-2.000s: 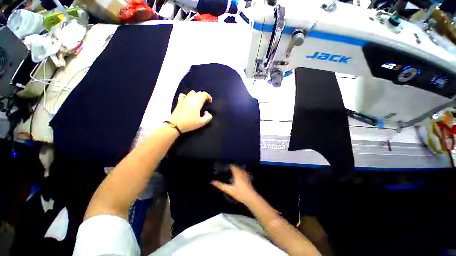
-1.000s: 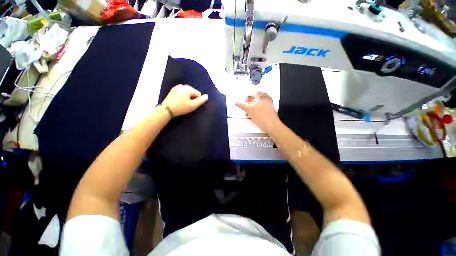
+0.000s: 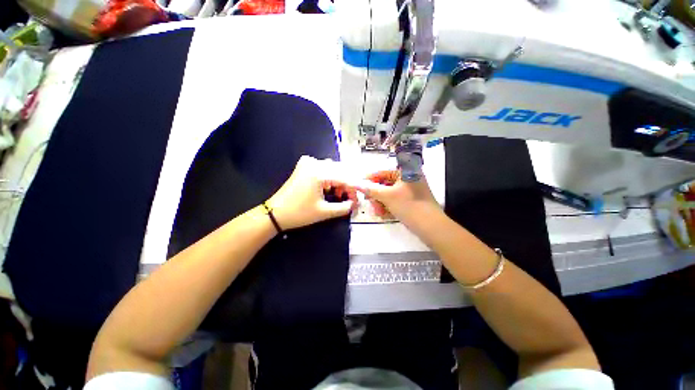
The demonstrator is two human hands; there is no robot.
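A dark cut panel point(image 3: 259, 145) with a curved top end lies left of the needle and hangs over the table's front edge. My left hand point(image 3: 320, 194) is on its right edge, fingers bent, thumb and fingertips at the edge. My right hand point(image 3: 392, 194) is just below the presser area of the sewing machine head point(image 3: 526, 84), its fingertips meeting the left hand's at the panel's edge. Whether the right fingers pinch the cloth is hard to tell. The needle tip is too small to make out.
A long navy panel stack point(image 3: 91, 167) lies at left. A black panel stack point(image 3: 495, 198) lies under and beside my right forearm. Thread snips point(image 3: 568, 198) lie right of it. A ruler tape point(image 3: 392, 273) runs along the front edge. Colored rolls sit at the far right.
My left hand has moved right to the panel's edge, and both hands now meet below the presser area. The panel's top lies more spread out. The view has moved closer to the table.
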